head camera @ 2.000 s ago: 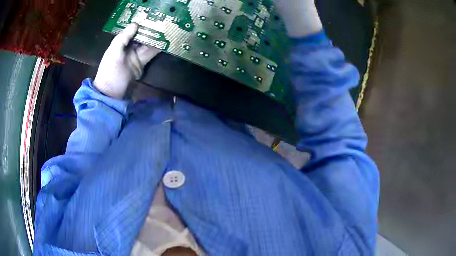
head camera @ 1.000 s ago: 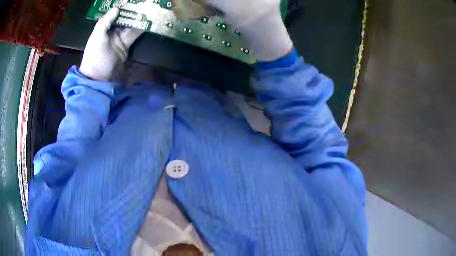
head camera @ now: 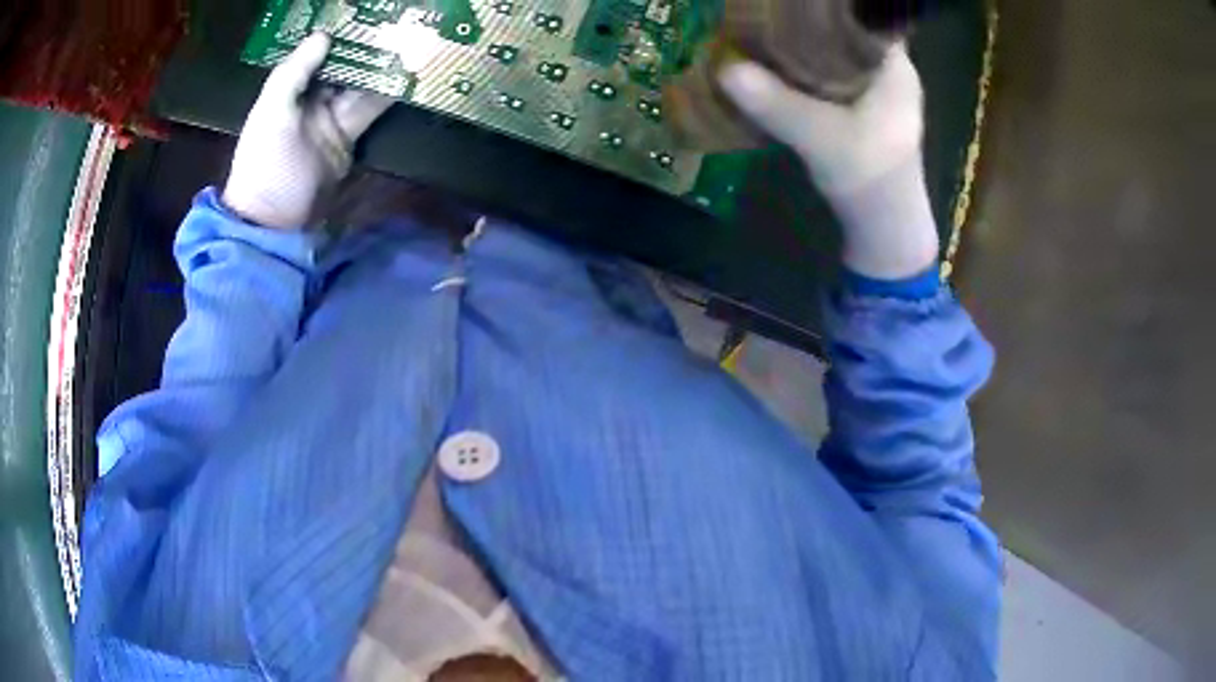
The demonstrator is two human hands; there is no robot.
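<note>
A green printed circuit board with silvery traces and dark-centred pads lies at the top of the view, over a dark mat; its far edge is cut off. My left hand, in a white glove, grips the board's near left corner, thumb on top. My right hand, also gloved, holds a blurred brownish-beige bulky thing, apparently the taped hose nozzle, over the board's right part. A dark end of it shows at the top edge. Whether it touches the board cannot be told.
The dark mat has a frayed yellowish right edge beside a grey surface. At the left are a red ragged curtain, a white rail with a red line and a green conveyor. The blue smock fills the lower middle.
My right hand has moved right across the board, and the bulky beige thing now shows in it. My left hand stays on the board's corner.
</note>
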